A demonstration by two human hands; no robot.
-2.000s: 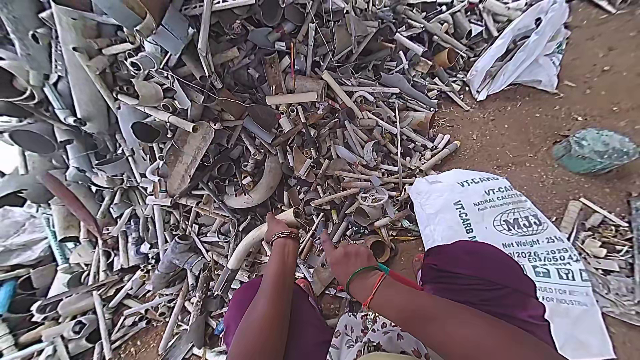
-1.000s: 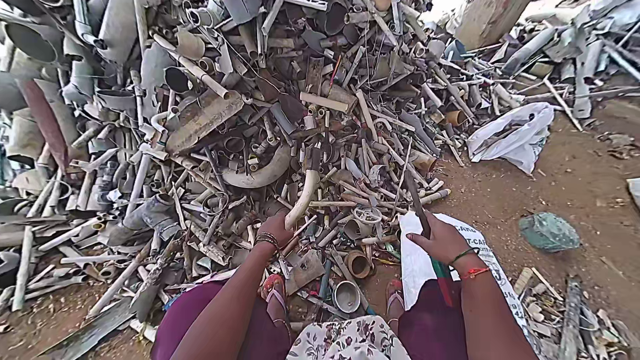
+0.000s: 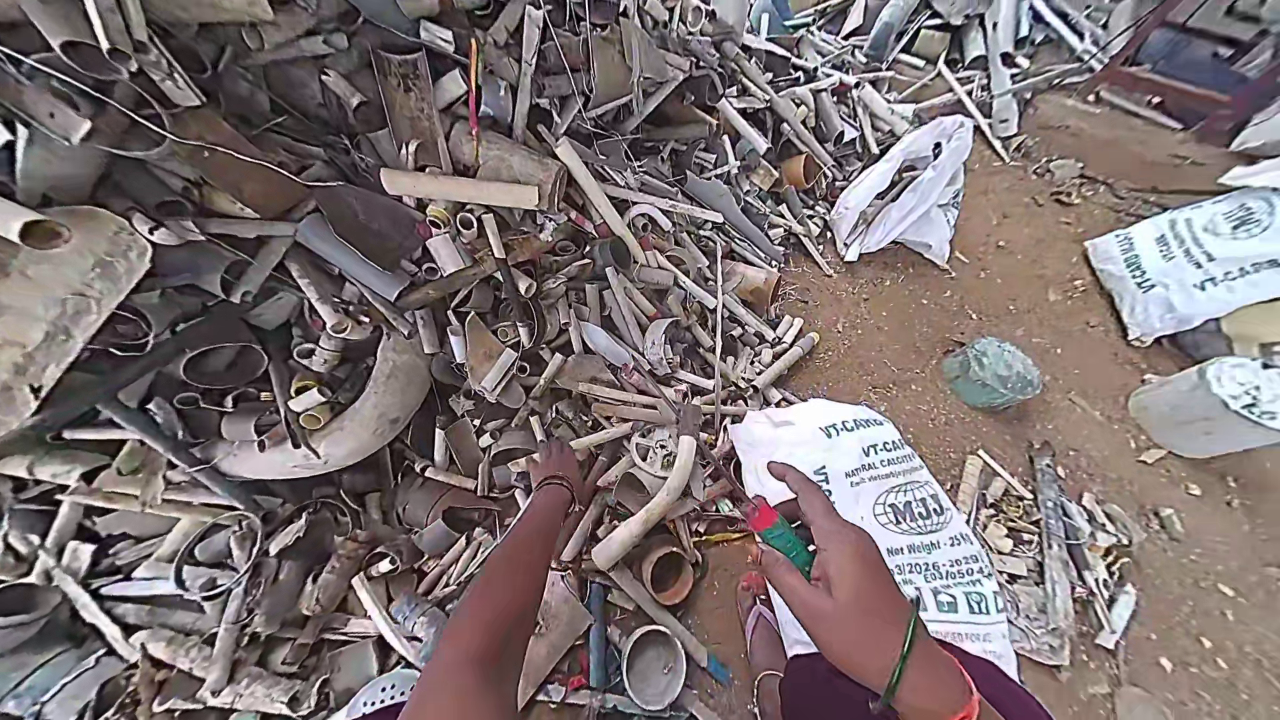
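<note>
My left hand [image 3: 556, 470] reaches down into the pile of scrap plastic pipes, its fingers at a thin pale pipe piece [image 3: 605, 437]; whether they grip it cannot be told. A curved cream pipe [image 3: 650, 515] lies on the pile just right of that hand. My right hand [image 3: 835, 560] is closed around the green and red handle [image 3: 780, 535] of a tool, whose dark thin end points toward the pile. A white printed sack [image 3: 880, 480] lies flat beyond and beside the right hand. Short pipe rings [image 3: 654, 667] lie below, between the hands.
Scrap pipes heap across the left and back. On the brown soil at the right are an open white sack [image 3: 915, 195], a green crumpled bundle [image 3: 992, 373], another printed sack [image 3: 1190, 260], a pale container [image 3: 1205, 410] and a small heap of scraps [image 3: 1050, 550]. A sandalled foot stands near the pipes.
My left hand has let go of the curved cream pipe, which now lies on the pile, and has moved to other pieces. The right hand still holds the tool. The view has shifted.
</note>
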